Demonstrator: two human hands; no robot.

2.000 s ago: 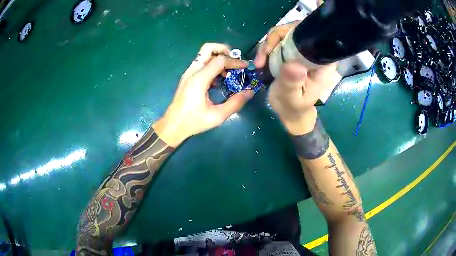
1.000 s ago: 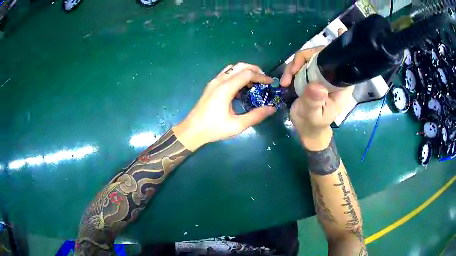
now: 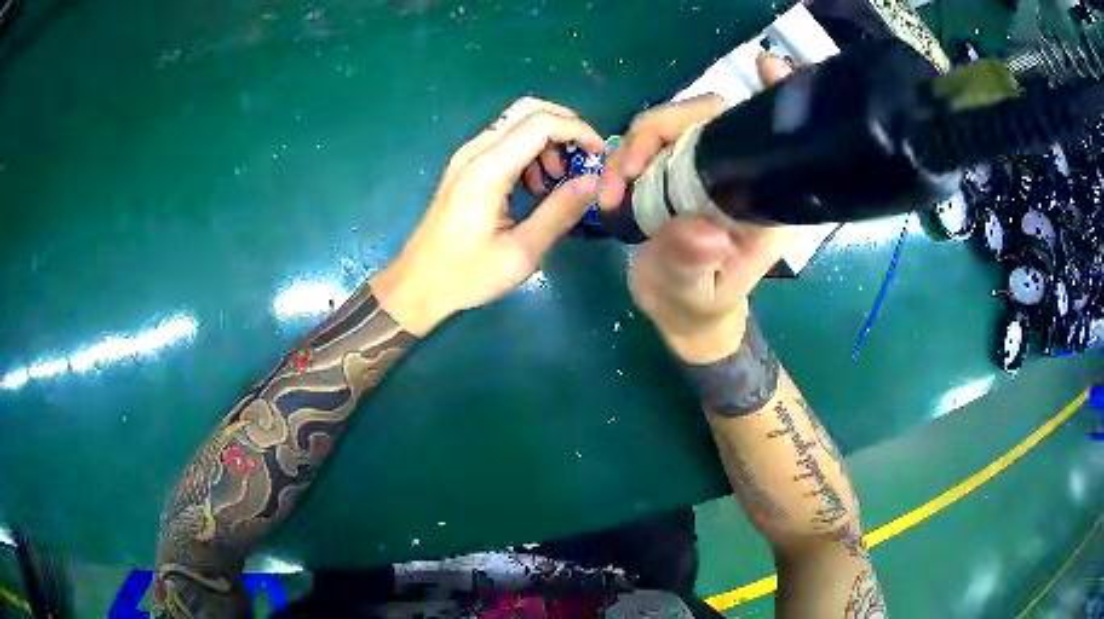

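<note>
A round unit with a blue circuit board (image 3: 586,162) lies on the green bench, mostly hidden by fingers. My left hand (image 3: 490,218) holds it by the edge between thumb and fingers. My right hand (image 3: 708,242) grips a thick black electric screwdriver (image 3: 811,139) around its pale taped part. The screwdriver lies tilted, its nose pointing left to the board. The bit tip is hidden behind my fingers. The right fingertips are close to the left thumb at the board.
A white box (image 3: 765,58) with a dark top stands behind the screwdriver. Units with white round faces (image 3: 1027,285) lie heaped at the right. A thin blue strip (image 3: 881,288) lies on the bench (image 3: 363,133). A coiled cable (image 3: 1047,48) hangs at upper right.
Since one second ago, both hands, the unit and the screwdriver sit further left and slightly higher in view. The screwdriver lies flatter, and fingers cover more of the board.
</note>
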